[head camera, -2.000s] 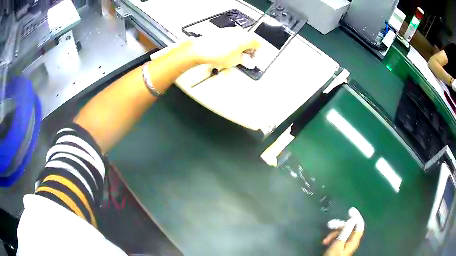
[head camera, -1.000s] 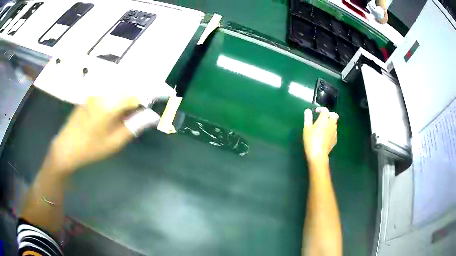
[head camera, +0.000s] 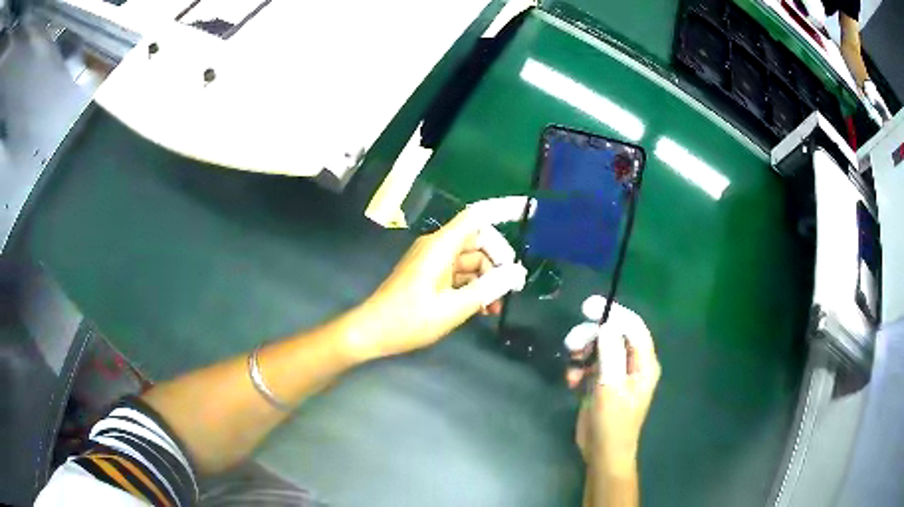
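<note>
A phone housing (head camera: 580, 213) is tilted up above the green mat, with a thin black frame, a dark blue upper area and a see-through lower part. My left hand (head camera: 446, 282), with white finger cots, is at its left edge, thumb and index finger on the frame. My right hand (head camera: 617, 371), also with white finger cots, grips its lower right edge. The housing's lower edge is hard to make out.
The white plate (head camera: 268, 109) is at the upper left with small dark knobs and part of another housing. Yellowish tape (head camera: 399, 178) lies beside it. A black blister tray (head camera: 743, 64) is at the upper right. A white-grey device (head camera: 843, 238) stands at the right edge.
My left hand has moved right from beside the plate onto the housing's left edge. My right hand has brought the housing from the right side of the mat toward the middle.
</note>
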